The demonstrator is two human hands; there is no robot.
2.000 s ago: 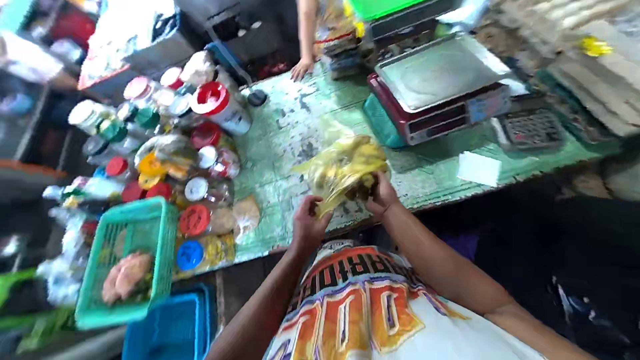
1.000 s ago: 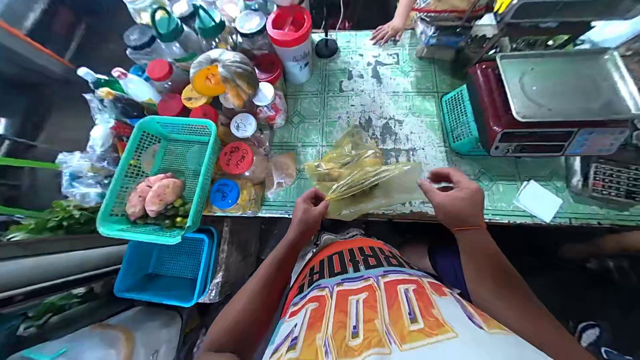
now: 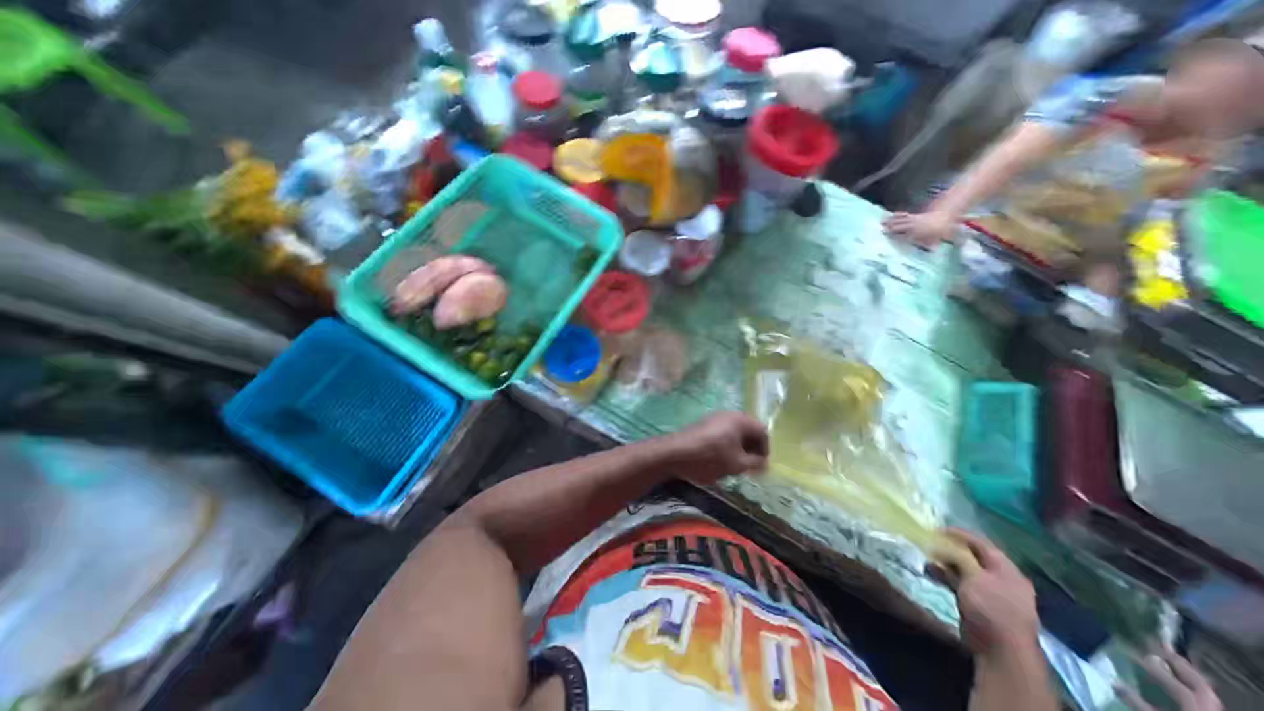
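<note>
A yellow translucent plastic bag (image 3: 829, 405) with yellowish contents lies on the worn green table near its front edge. My left hand (image 3: 726, 446) is closed at the bag's near left corner, its fingertips partly hidden. On the other side, my right hand (image 3: 983, 578) grips the bag's near right corner between thumb and fingers. The bag's mouth edge is stretched between both hands. Blur hides what exactly is inside.
Left of the bag stand many lidded jars (image 3: 617, 301), a green basket (image 3: 479, 385) with pinkish roots and small green fruits, and a blue basket (image 3: 296, 449). Another person's hand (image 3: 923, 227) rests on the table's far side. At right are a teal basket (image 3: 999, 444) and a weighing scale (image 3: 1081, 444).
The bag, gathered up between my hands two seconds ago, now lies spread with its edge pulled taut. My right hand has closed on its corner. The view has swung and turned strongly to the left.
</note>
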